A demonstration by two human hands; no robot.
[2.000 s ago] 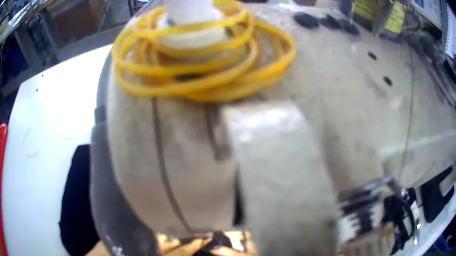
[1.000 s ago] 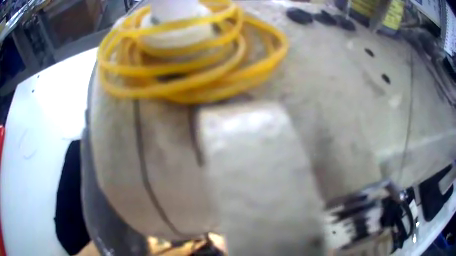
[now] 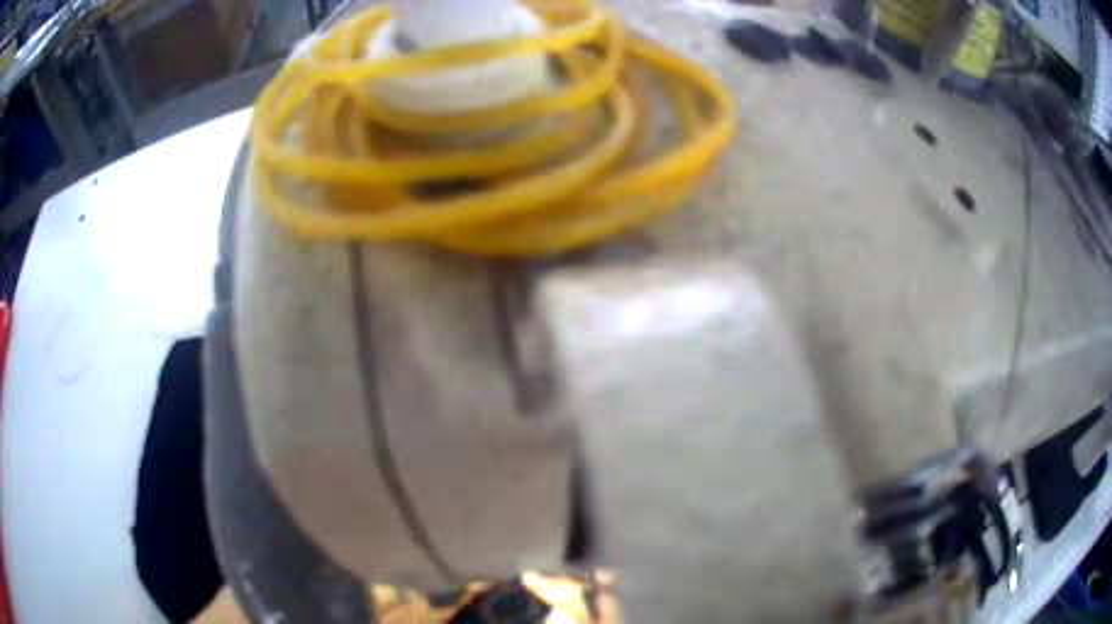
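Note:
The cream-beige sewing machine head (image 3: 854, 280) fills most of the view, very close and blurred. A black fabric piece (image 3: 171, 488) lies on the white table left of the machine. A small part of my left hand (image 3: 223, 609) shows at the bottom edge beside it, cut off. Brightly lit skin-toned patches and a bit of black fabric (image 3: 506, 603) show under the head at the bottom edge. I cannot tell whether my right hand is among them. The needle area and grips are hidden.
Yellow cord (image 3: 488, 226) is coiled around a white post on the machine. The white table (image 3: 98, 329) extends left, with a red edge (image 3: 5, 463) at the far left. Blurred metal parts (image 3: 927, 524) and more black pieces (image 3: 1061, 475) are at the lower right.
The view shifts slightly left and then back right, so the machine head and cord move in the picture. The black piece on the left stays on the table.

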